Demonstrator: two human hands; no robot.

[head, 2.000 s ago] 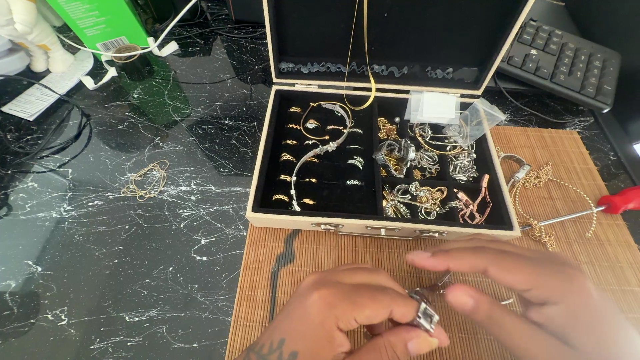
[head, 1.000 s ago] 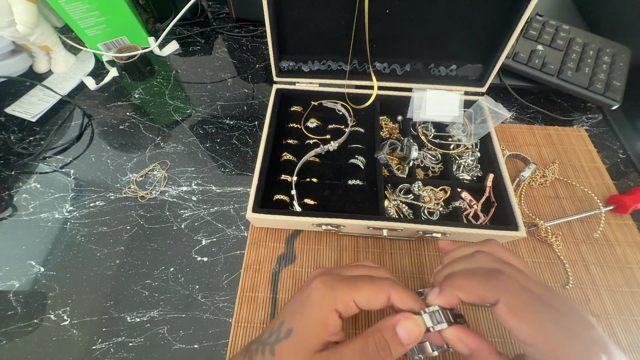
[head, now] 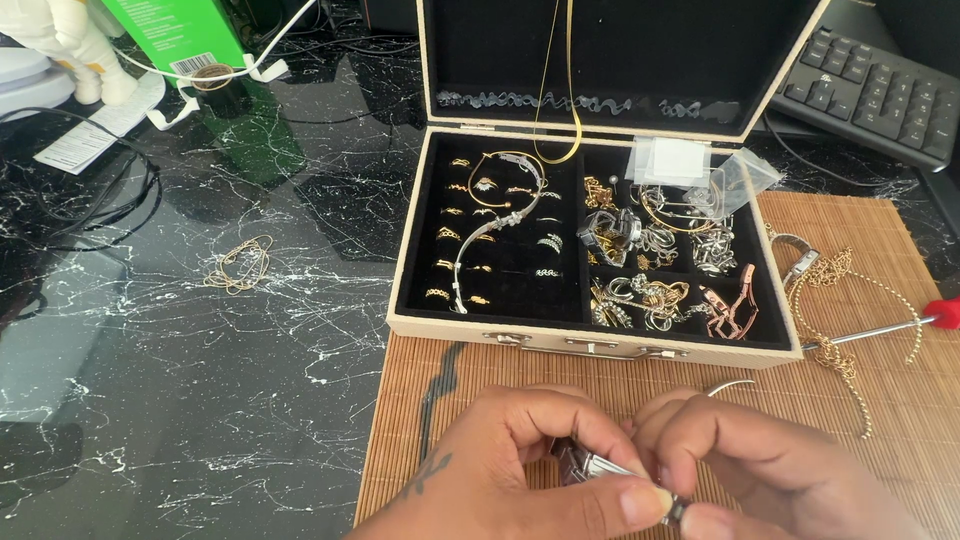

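Near the bottom of the view, my left hand [head: 525,465] grips a silver metal link watch band [head: 589,463] between thumb and fingers. My right hand [head: 757,465] pinches the band's other end, close to the left thumb. Much of the band is hidden by the fingers. Behind the hands, an open jewelry box [head: 592,349] with black lining holds rows of rings, a bracelet, chains and watches. A rose-gold bracelet [head: 724,311] lies in its front right compartment. A thin curved silver piece [head: 729,385] shows just behind my right hand.
The box rests on a bamboo mat [head: 405,390]. Gold chains [head: 832,270] and a screwdriver with a red handle [head: 942,313] lie right of it. A thin chain [head: 240,266] lies on the black marbled table at left. A keyboard [head: 870,97] is at back right, cables [head: 90,217] at left.
Two seconds ago the right hand's fingers were spread apart from the band; they have since closed on it. The band has turned and is now more covered by the fingers.
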